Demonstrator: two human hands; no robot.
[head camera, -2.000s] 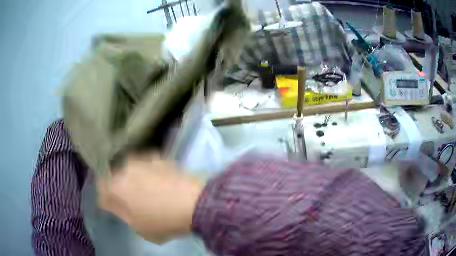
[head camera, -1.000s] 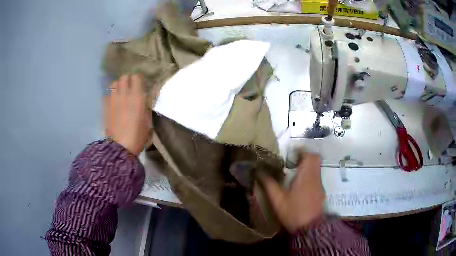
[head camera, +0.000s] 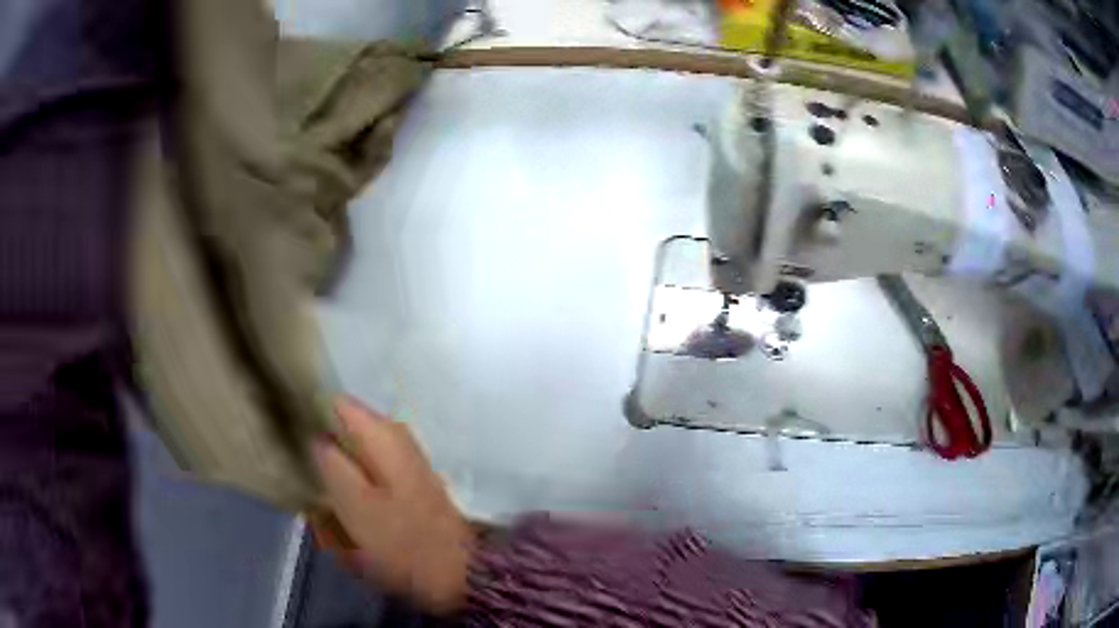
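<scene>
The khaki garment (head camera: 252, 270) hangs and lies at the left of the table, blurred by motion, partly over its left edge. My right hand (head camera: 399, 509) grips its lower edge near the table's front left, thumb on top of the cloth. My left sleeve (head camera: 68, 368) fills the far left; my left hand is not visible, hidden behind the cloth or cut off. No white pocket cloth shows on the garment.
The sewing machine head (head camera: 847, 184) stands at the right, its needle over the metal plate (head camera: 687, 321). Red-handled shears (head camera: 955, 405) lie right of the needle. A yellow box (head camera: 816, 37) is behind the machine. The white table (head camera: 528, 245) has a wooden back edge.
The garment has moved left, off the middle of the table, and its white cloth is out of sight. My right hand has moved left and now grips the garment edge. My left hand has gone from view.
</scene>
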